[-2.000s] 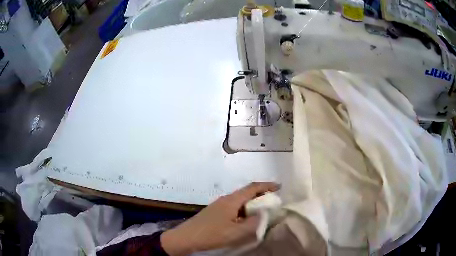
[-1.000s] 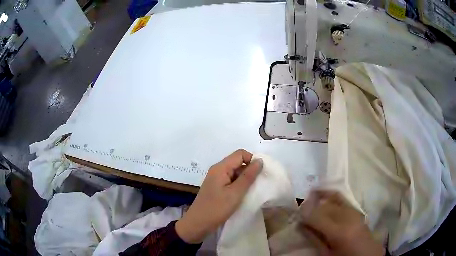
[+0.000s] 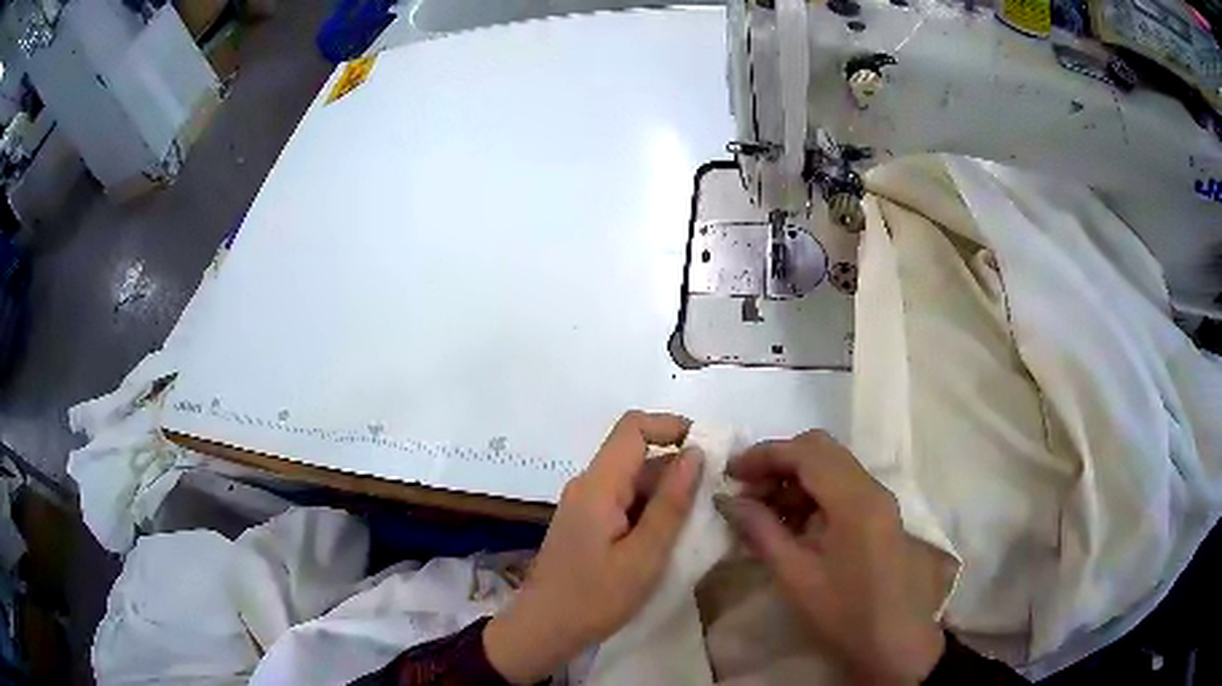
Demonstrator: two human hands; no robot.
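Observation:
The cream and white garment piece (image 3: 1012, 402) lies bunched right of the needle and hangs over the front table edge. My left hand (image 3: 603, 556) pinches a folded cream edge (image 3: 706, 516) of cloth between thumb and fingers, in front of the machine near the table's front edge. My right hand (image 3: 838, 556) is just to the right, its thumb and fingertips at the same cloth edge; they seem to pinch it. The presser foot and needle (image 3: 777, 248) stand over the shiny needle plate (image 3: 730, 261), with no cloth under them.
The off-white sewing machine (image 3: 992, 121) spans the upper right. The white table (image 3: 442, 241) has a brown front edge and ruler marks. A white garment pile (image 3: 228, 590) hangs below the table edge at the lower left. A yellow-orange label (image 3: 351, 79) is at the table's far left corner.
My left hand keeps hold of the cloth edge, now narrower in its fingers. My right hand came into view and has moved left and up to the cloth edge. The view has shifted slightly.

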